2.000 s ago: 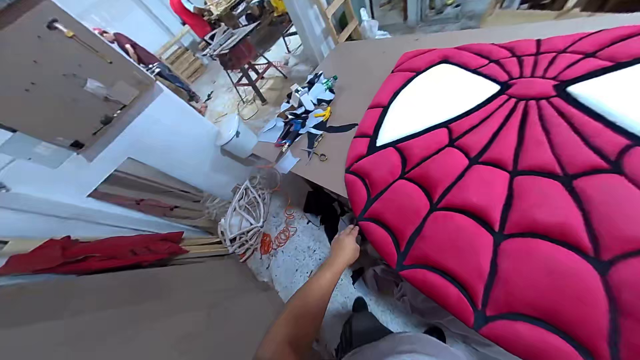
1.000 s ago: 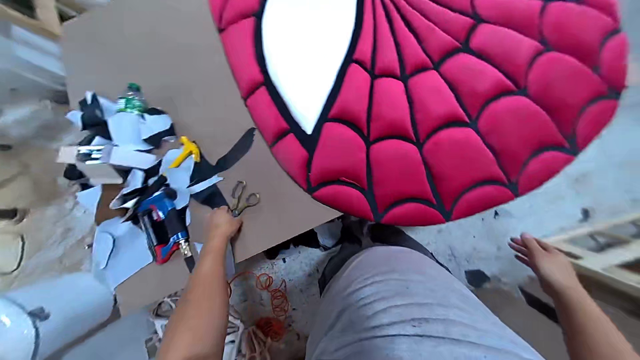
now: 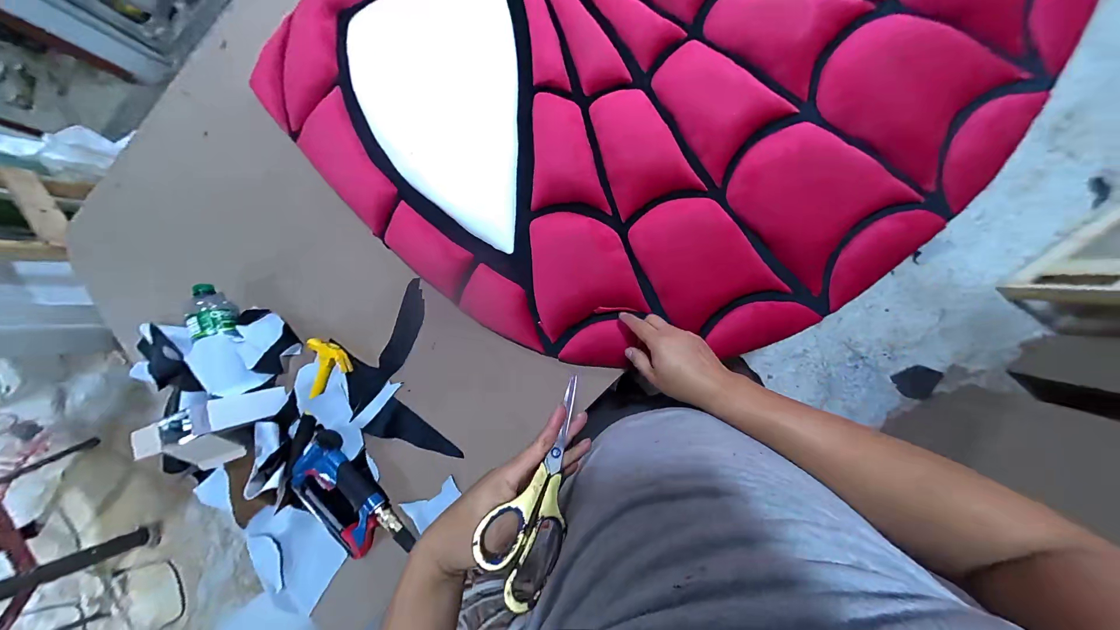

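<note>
A padded red Spider-Man mask panel with black web lines and a white eye lies on the brown tabletop, its rounded lower part past the edge. My right hand touches the lower rim with its fingertips, just by a loose red sliver at a black seam. In my left hand lie yellow-handled scissors, blades closed and pointing up toward the rim, resting on the palm and fingers.
At the left of the table is a pile of white and black scraps with a green-capped bottle, a yellow tool, a small open box and a blue-and-black air tool. A wooden frame stands at the far right.
My left hand has picked up the scissors from the table beside the scraps and brought them near the panel. My right hand has moved from open air at the right onto the panel's rim.
</note>
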